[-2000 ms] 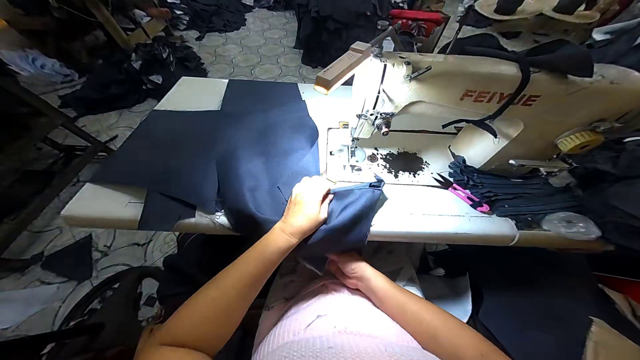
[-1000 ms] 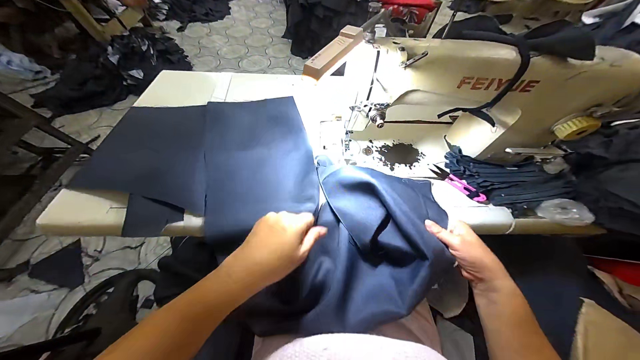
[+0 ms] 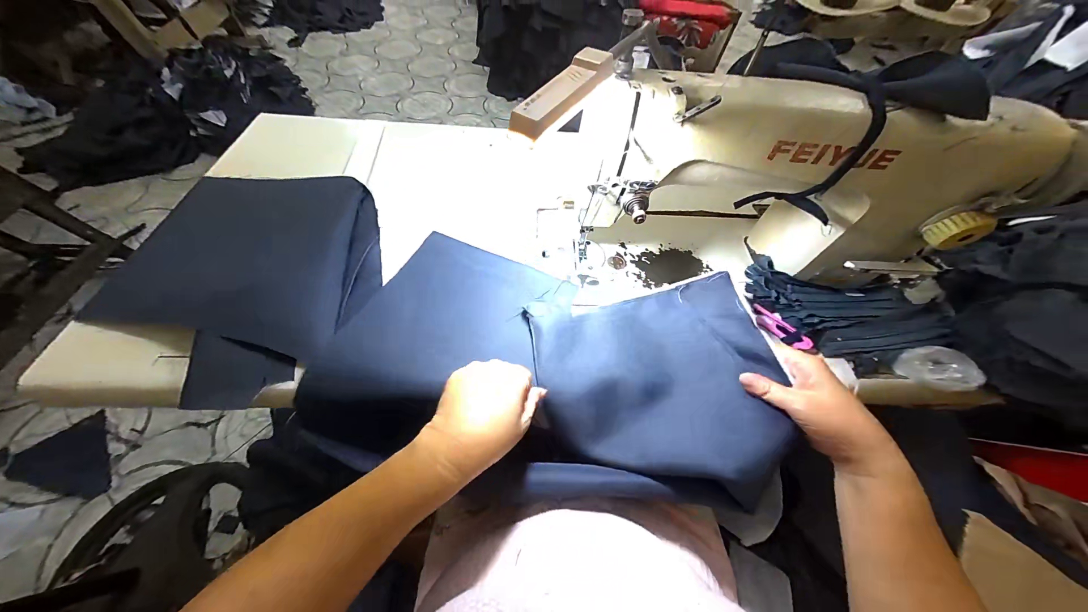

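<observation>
A piece of navy fabric [image 3: 646, 382] with a short seam down its middle lies spread over the table's front edge, below the needle area of a sewing machine [image 3: 739, 161]. My left hand [image 3: 489, 412] is closed on the cloth just left of that seam. My right hand [image 3: 807, 395] holds the cloth's right edge, with the thumb on top and the fingers partly hidden. Loose threads show near the seam's upper end. The presser foot [image 3: 584, 245] stands just behind the cloth and does not appear to hold it. More dark fabric [image 3: 255, 255] lies on the table at the left.
Pink-handled thread snips [image 3: 784, 330] lie beside a stack of dark fabric strips [image 3: 850, 310] at the right. Near them is a clear plastic-looking item [image 3: 939, 368]. A lamp [image 3: 561, 93] reaches over the table [image 3: 161, 365]. Dark cloth heaps [image 3: 246, 93] lie on the tiled floor.
The cloth in my hands was bunched up a second ago and now lies flatter, its seam facing up. Two seconds ago my hands were close together; now they are well apart.
</observation>
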